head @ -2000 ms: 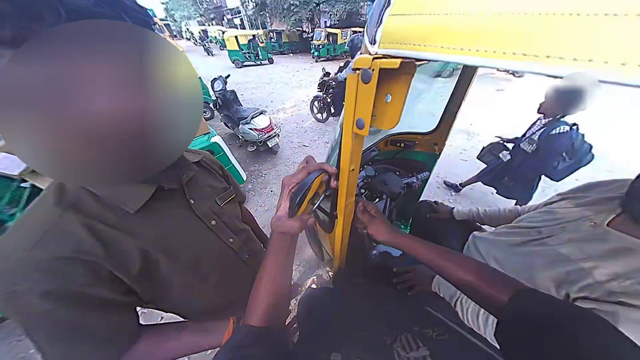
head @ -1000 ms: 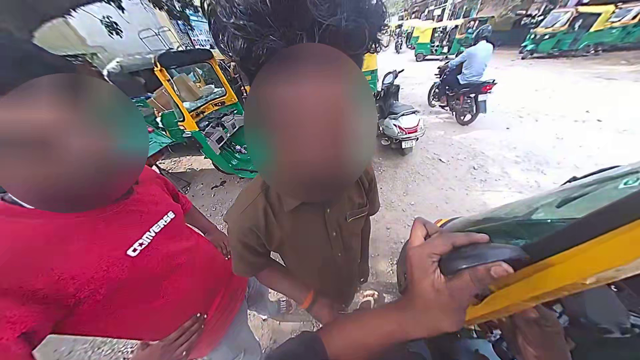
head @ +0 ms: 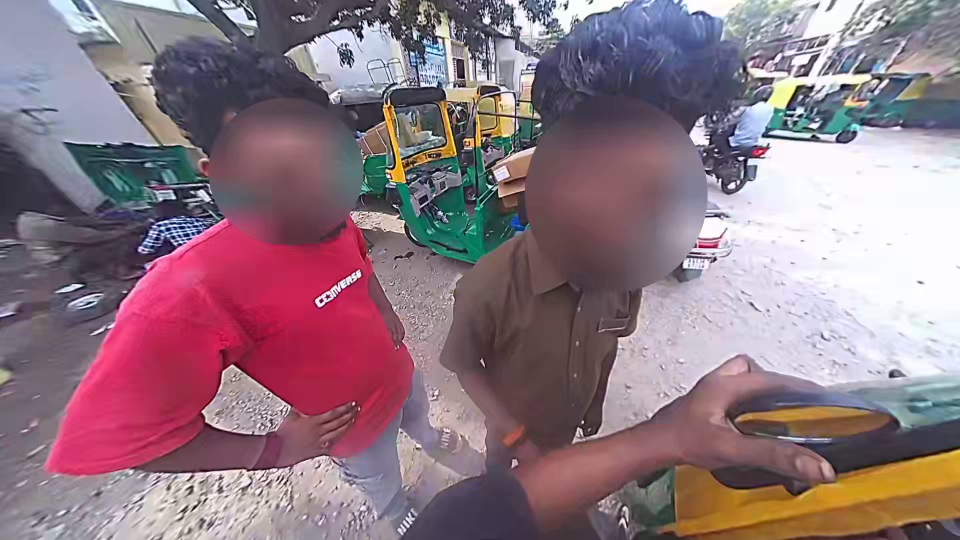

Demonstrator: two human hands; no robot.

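Observation:
At the lower right of the head view my left hand (head: 739, 424) grips a side mirror (head: 814, 421) with a dark rim, the thumb across its lower edge and the fingers behind it. Yellow shows in the glass. Right beside the mirror runs the yellow frame (head: 817, 491) of an auto rickshaw, with part of its windshield (head: 919, 397) behind. My right hand is out of view.
Close in front stand a person in a brown shirt (head: 551, 337) and a person in a red T-shirt (head: 277, 330). Behind them are a green and yellow auto rickshaw (head: 457, 225), cardboard boxes (head: 514, 166) and a parked scooter (head: 709, 244). A motorcycle rider (head: 750, 124) is farther off.
The view has swung left, bringing the person in red into sight. My left hand stays on the mirror. My right hand, seen at the frame two seconds ago, is out of view.

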